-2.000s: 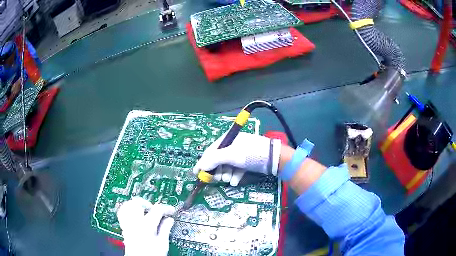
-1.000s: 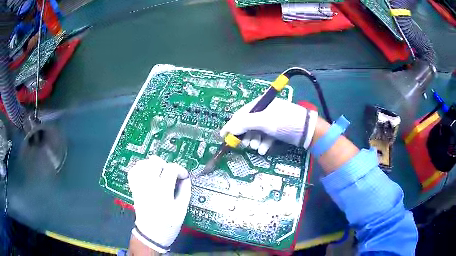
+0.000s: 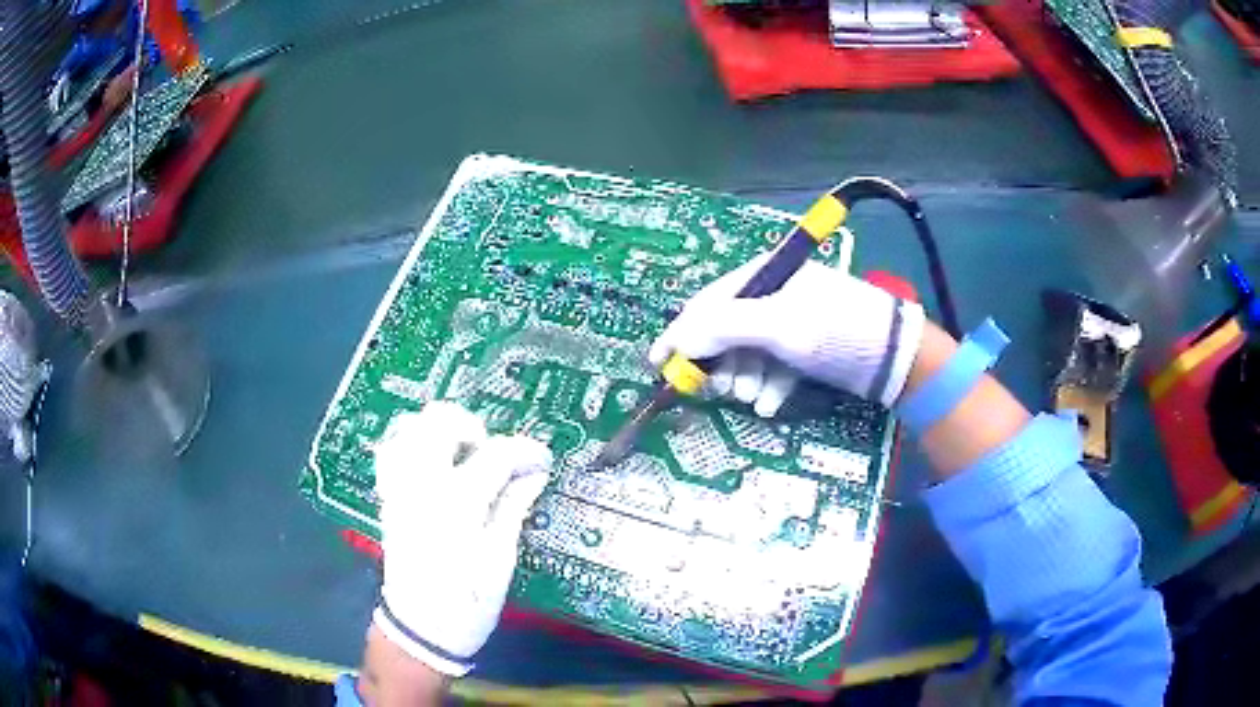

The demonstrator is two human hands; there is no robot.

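Observation:
The green circuit board (image 3: 622, 235) lies solder side up on a red pad (image 3: 522, 624), which shows at its edges. My gloved right hand (image 3: 788, 332) is shut on the soldering iron (image 3: 785, 265), held like a pen above the board. The iron's dark tip points down and left, at the silvery area near the board's middle. My gloved left hand (image 3: 463, 518) rests over the board's lower left, thumb and fingertips pinched together just left of the tip. A thin strand of solder may be between them, but I cannot tell.
The iron stand (image 3: 1094, 373) is right of the board, beside a black holder on a red base (image 3: 1191, 428). Clear fume hoods (image 3: 152, 380) stand at left and right. More boards on red pads (image 3: 857, 69) are at the back. A gloved hand (image 3: 17, 373) shows far left.
The view has tilted down and turned left, so the board shows higher and further right. Both hands stay over the same part of the board, the iron's tip near my left fingertips.

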